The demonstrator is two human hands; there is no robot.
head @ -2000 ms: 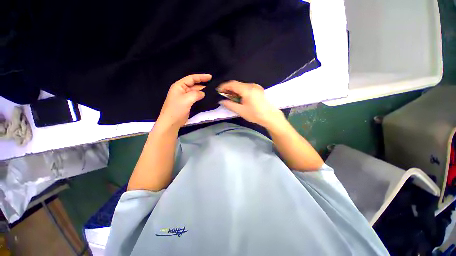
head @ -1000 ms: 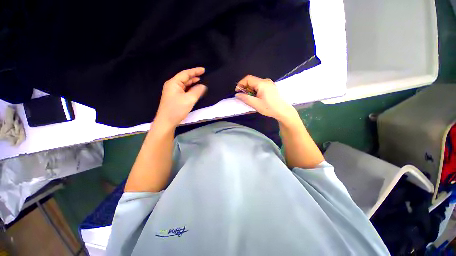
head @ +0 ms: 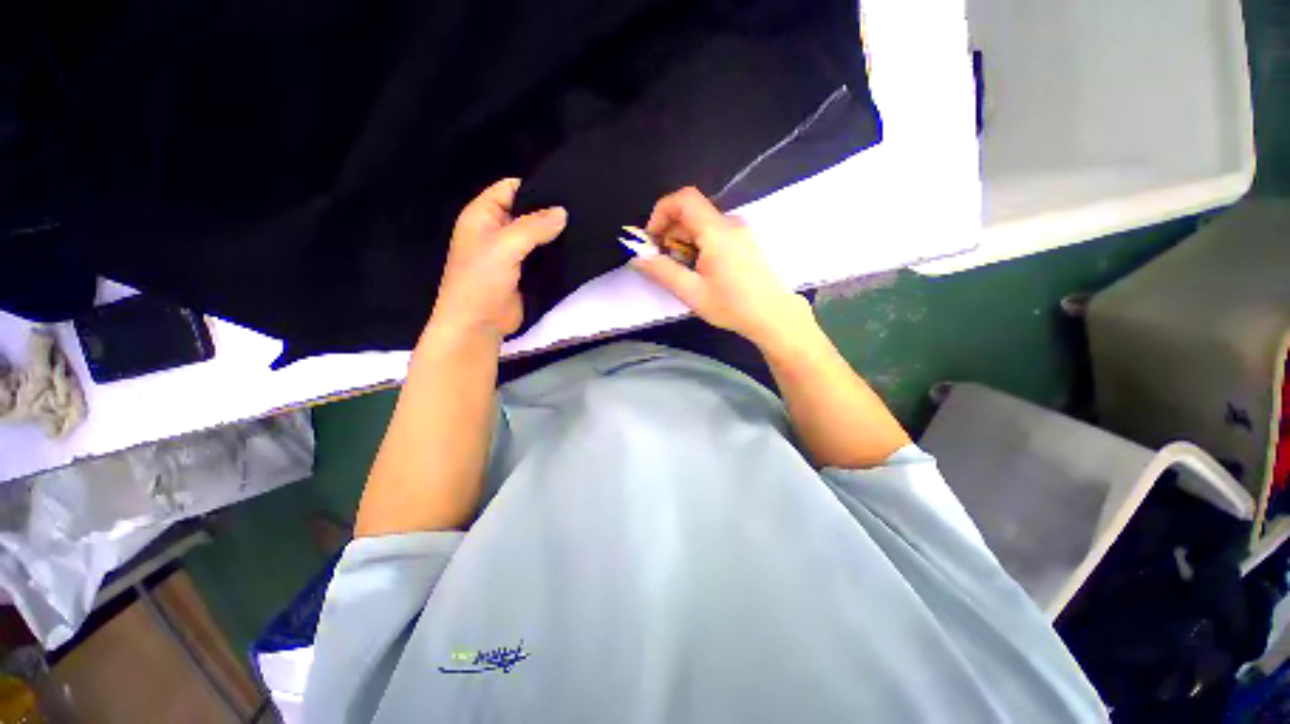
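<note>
A black jacket [head: 340, 156] covers most of the white-topped table, its lower edge near the table's front edge. A thin pale line runs along the jacket's right part. My right hand [head: 729, 276] holds small thread snips [head: 676, 250], brass-coloured, with two short pale blades pointing left past the fingers, apart at the tips. My left hand [head: 488, 262] is on the jacket to the left of the snips, thumb and forefinger near each other with dark cloth at them. Whether it pinches the cloth is hard to tell, and its other fingers are hidden.
A dark phone [head: 144, 337] and a beige cloth bundle [head: 43, 389] lie at the table's left. A large white bin [head: 1111, 127] stands at the right. Grey chairs or containers [head: 1026, 481] stand at lower right on the green floor. A white plastic bag [head: 85, 523] is below the table's left.
The snips' blades now show past my right fingers. My left hand has moved slightly left. The jacket's right edge has shifted, and more of the pale line shows.
</note>
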